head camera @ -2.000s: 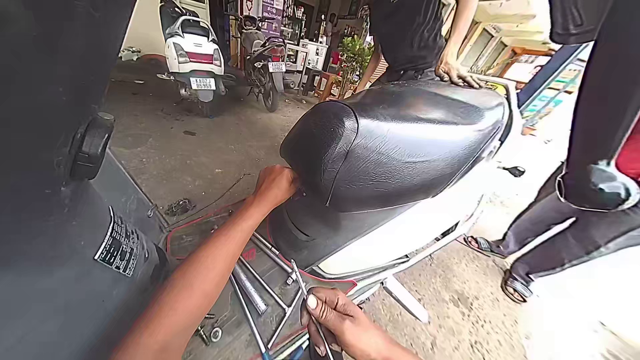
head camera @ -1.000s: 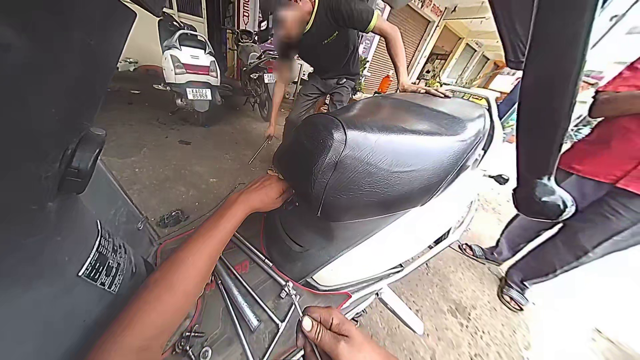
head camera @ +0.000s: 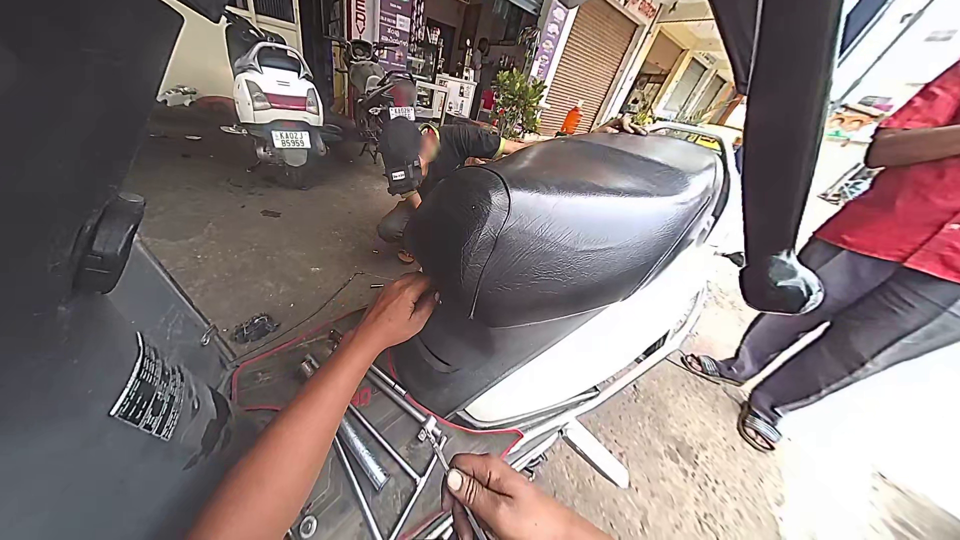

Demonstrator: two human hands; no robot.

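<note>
My left hand (head camera: 397, 309) is at the front lower edge of the black scooter seat (head camera: 592, 217), fingers bent against it; its fingertips are partly hidden, so whether they hold anything cannot be told. Lower down, my right hand (head camera: 499, 499) grips a slim metal tool (head camera: 437, 442) between thumb and fingers. The tool's upper end is by a metal fitting above the footboard. Several metal rods and socket-type tools (head camera: 362, 452) lie on the red-edged footboard mat (head camera: 277, 375), between my forearms.
A co-worker (head camera: 442, 161) crouches beyond the seat, one hand on its rear. Another person in red (head camera: 907, 187) stands at the right. The scooter's dark front panel (head camera: 67, 300) fills the left. A white scooter (head camera: 277, 97) and a motorcycle (head camera: 382, 90) are parked behind.
The co-worker beyond the seat has gone from standing, then bending with a tool in hand, to crouching low. My left hand stays at the seat front, and my right hand still holds the slim tool.
</note>
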